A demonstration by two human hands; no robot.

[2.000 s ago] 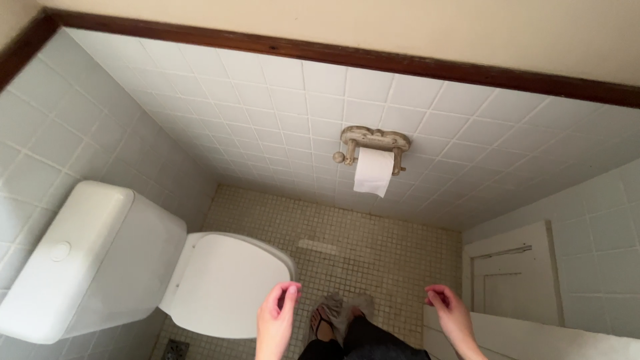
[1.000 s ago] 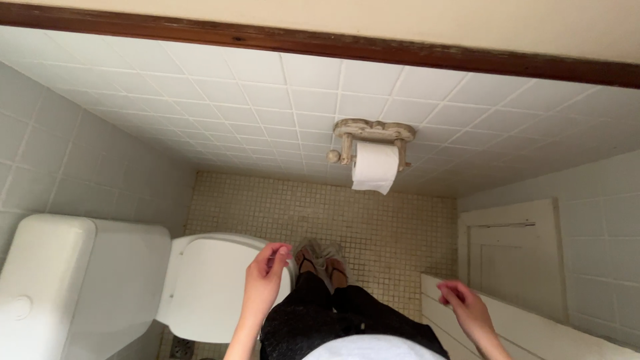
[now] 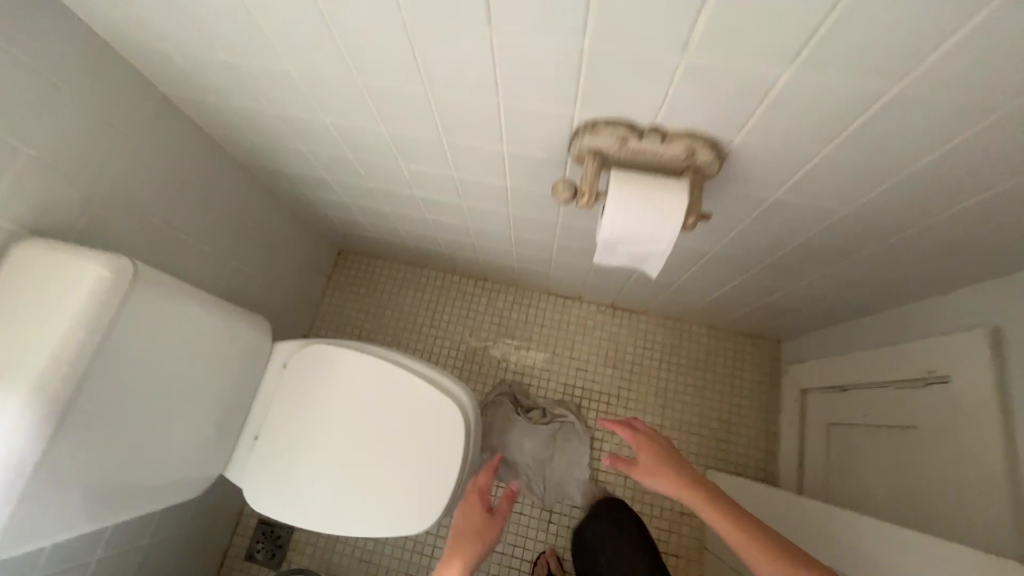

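Observation:
A crumpled grey cloth (image 3: 544, 452) lies on the small-tiled floor, just right of the closed white toilet lid (image 3: 376, 440). My left hand (image 3: 478, 516) is over the cloth's lower left edge, beside the toilet's front rim, fingers apart and holding nothing. To the right of the cloth, my right hand (image 3: 652, 460) hangs above the floor, its fingers spread and empty. Above both hands, a white toilet paper roll (image 3: 642, 216) hangs on an ornate wall holder (image 3: 648, 148), its loose end down.
The toilet cistern (image 3: 144, 384) stands at the left, with a floor drain (image 3: 269, 544) below. At the right are a small white panelled door (image 3: 896, 440) and a white ledge or panel (image 3: 824, 512). My dark-clothed leg (image 3: 616, 540) and sandalled foot (image 3: 549, 562) are at the bottom.
Both hands have gone from curled fingers to spread ones, and my right hand has come closer to my left. The grey cloth now shows in full beside the toilet. The view has shifted.

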